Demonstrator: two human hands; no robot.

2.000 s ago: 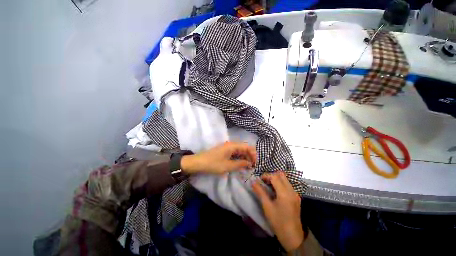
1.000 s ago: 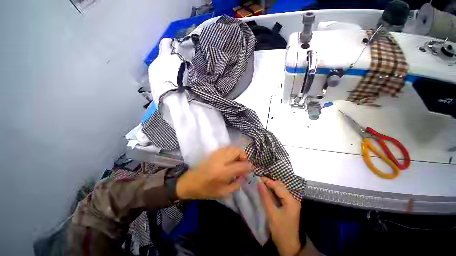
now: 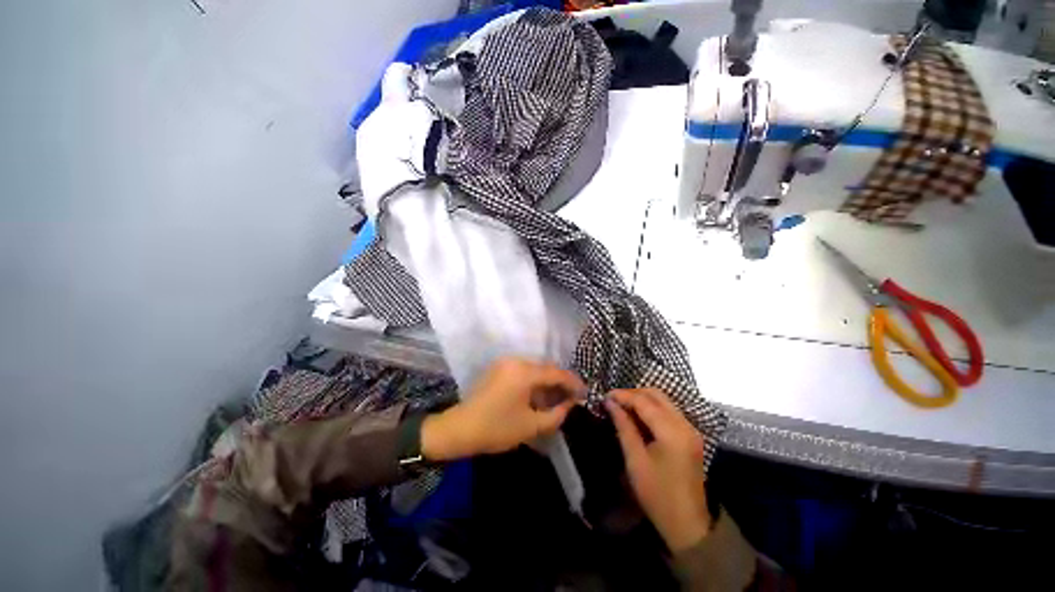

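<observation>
A garment in small black-and-white check [image 3: 526, 110] lies bunched on the machine table left of the sewing head, and its narrow part runs down to the table's front edge. Its pale lining [image 3: 480, 278] hangs over the edge. My left hand [image 3: 509, 407] and my right hand [image 3: 662, 457] meet at the front edge, fingertips almost touching. Each pinches a small bit of the checked garment between thumb and fingers. The exact edge or piece between the fingertips is too small to tell.
The white sewing machine [image 3: 798, 127] stands at the right with a brown plaid scrap [image 3: 943, 127] over it. Scissors [image 3: 908, 330] with red and yellow handles lie on the table [image 3: 752, 335]. A blue bin [image 3: 417, 49] is behind. Heaped checked cloth [image 3: 347, 387] lies at lower left.
The view has shifted, so the machine and scissors sit further right. My hands have come together at the checked edge. The lining below them hangs narrower and lower-left of my right hand.
</observation>
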